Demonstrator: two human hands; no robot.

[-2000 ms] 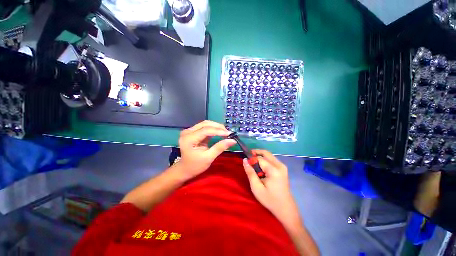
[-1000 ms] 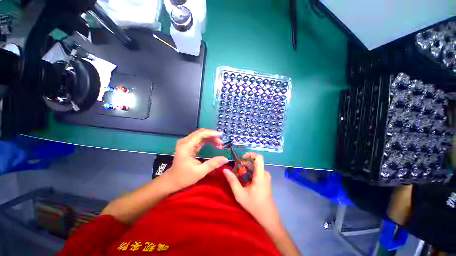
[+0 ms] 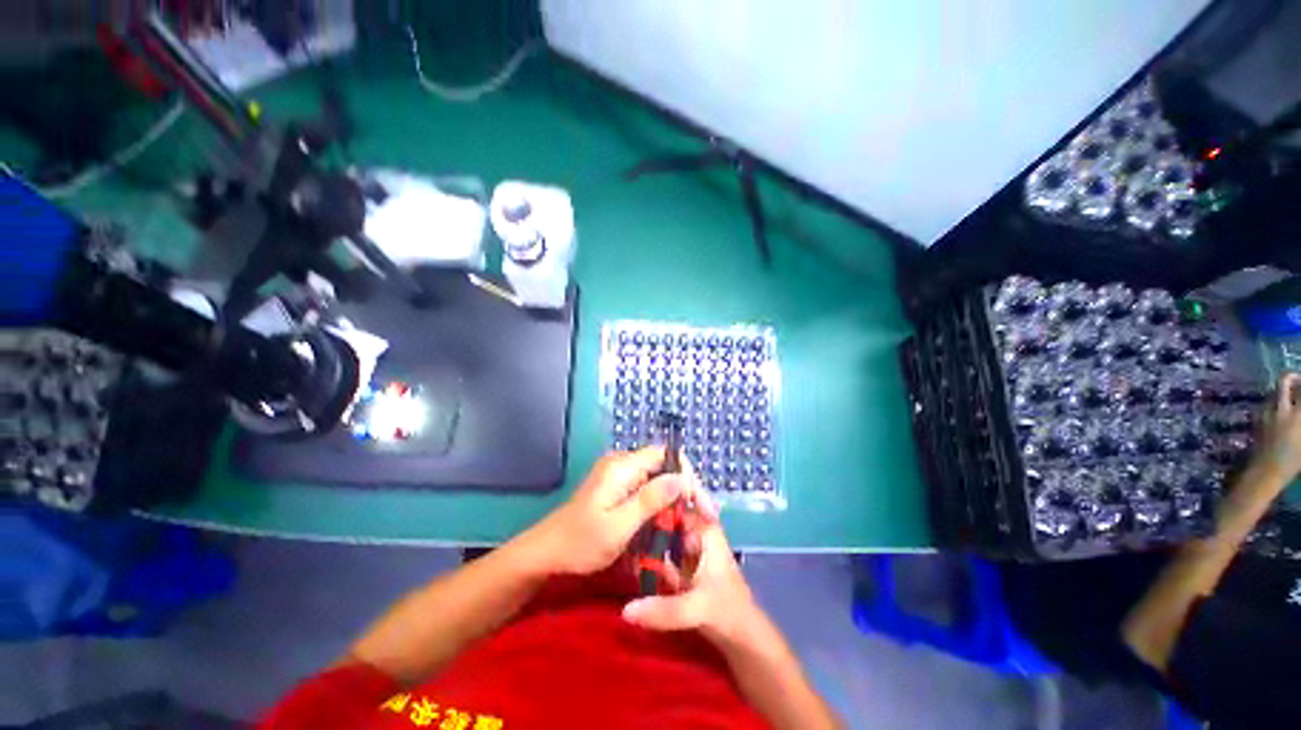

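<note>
My right hand holds pliers with red-and-black handles near the bench's front edge. Their dark front end points away from me and overlaps the lower part of the blister tray in view; I cannot tell whether the tips grip a part. My left hand is beside the pliers, its thumb and fingertips at their front section. Whether it holds a small part is hidden by the fingers. The clear square blister tray lies just beyond my hands, with rows of small dark round parts.
A black mat with a brightly lit plate and a microscope head is at left. A white bottle stands behind. Stacked black trays are at right, near another person's arm. A white panel stands at the back.
The view has tilted up, showing more of the panel and the person at right. My hands have come closer together, and the pliers now point more straight ahead.
</note>
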